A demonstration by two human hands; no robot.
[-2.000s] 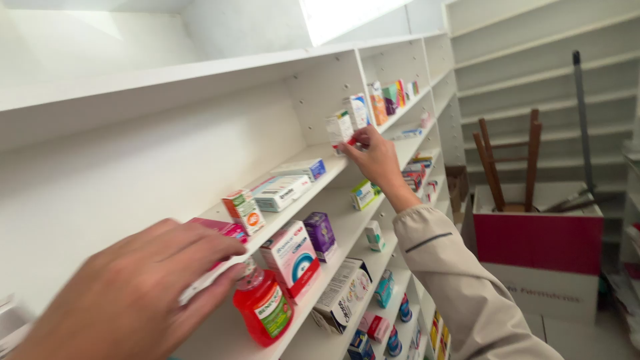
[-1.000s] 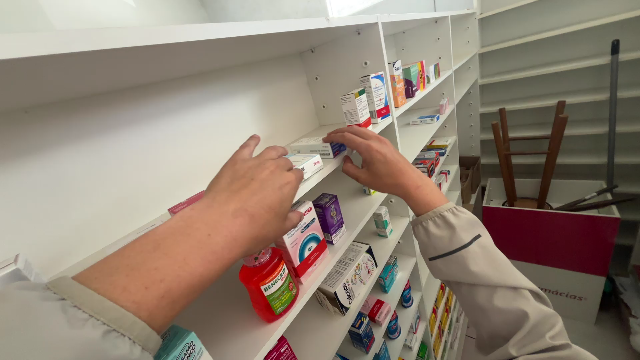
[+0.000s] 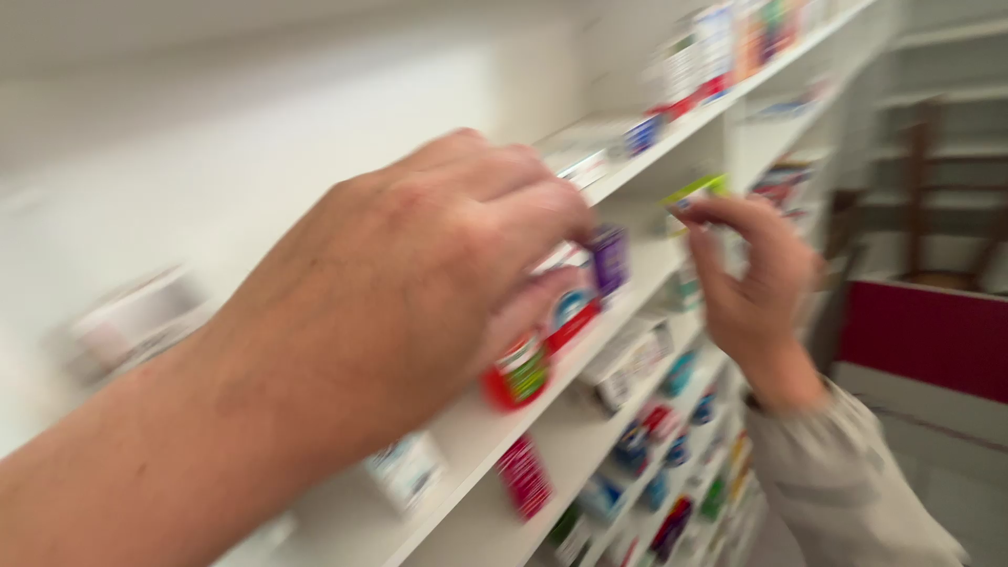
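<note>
The view is blurred. My left hand (image 3: 441, 260) reaches across the centre with its fingers curled down, in front of a white and red box (image 3: 573, 311) and above a red bottle (image 3: 517, 374); whether it grips anything is hidden. Just right of it a purple box (image 3: 609, 261) stands on the second shelf. My right hand (image 3: 756, 276) pinches the edge of a yellow-green and white box (image 3: 697, 190) between thumb and fingers. On the upper shelf, flat boxes (image 3: 591, 150) lie beside a blue-ended one (image 3: 643, 135).
Upright boxes (image 3: 713, 51) stand farther along the upper shelf. Lower shelves hold a magenta box (image 3: 525, 476), a white and black box (image 3: 630, 362) and several small packs. A magenta and white bin (image 3: 921, 339) and a brown wooden frame (image 3: 917, 189) are at the right.
My right hand has moved from the flat boxes on the upper shelf down to the yellow-green box. My left hand has also left the flat boxes. The view has come closer to the shelves.
</note>
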